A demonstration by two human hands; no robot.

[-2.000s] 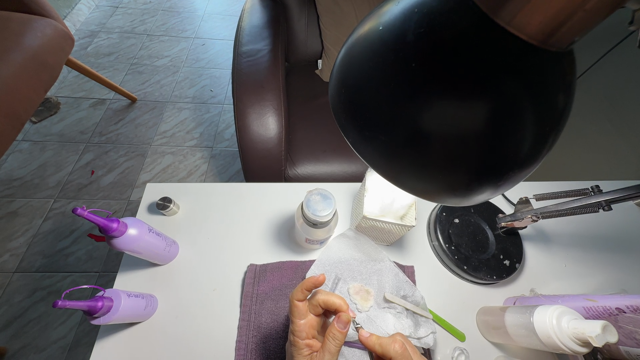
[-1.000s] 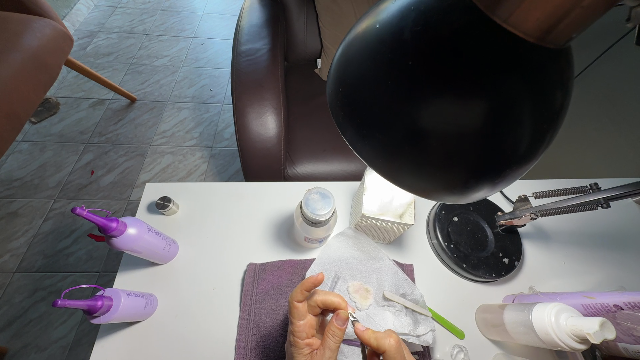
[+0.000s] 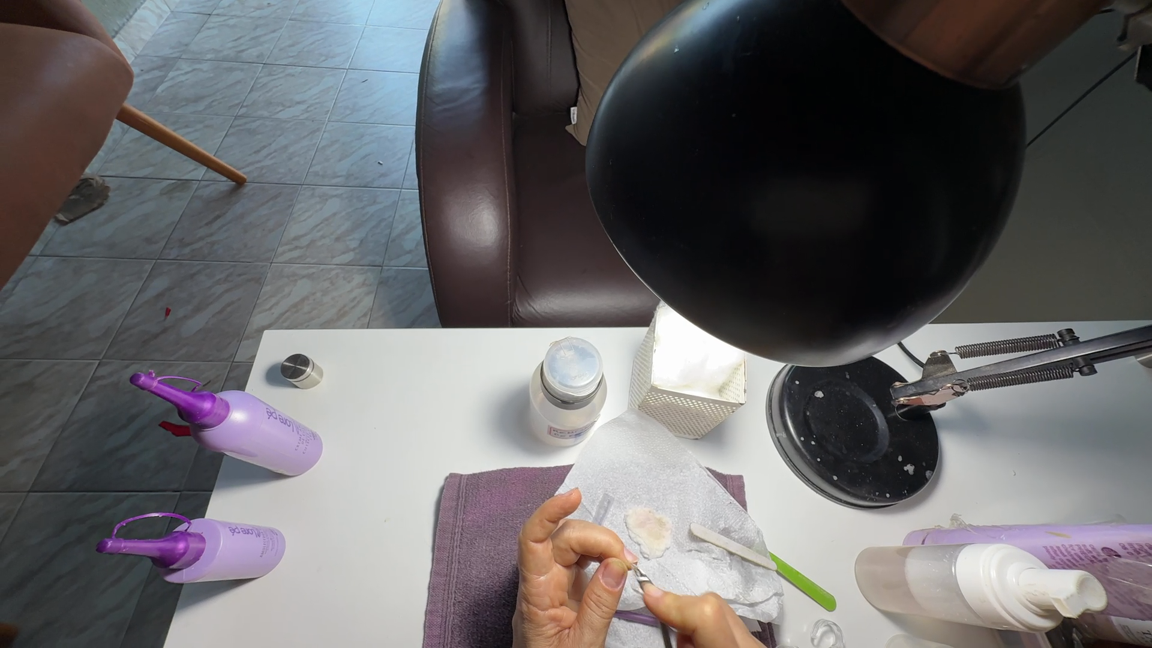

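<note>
Over a white paper towel on a purple cloth towel, my left hand is raised with thumb and forefinger pinched together; whether anything sits between them is too small to tell. My right hand holds a small metal tool, its tip at the left fingertips. A stained cotton pad lies on the paper beyond the hands. To its right rests a nail file with a green end, partly on the paper.
Two purple squeeze bottles and a small metal cap stand left. A lidded bottle and a tissue-filled holder stand behind the paper. A black lamp shade hangs above; its base and a pump bottle are right.
</note>
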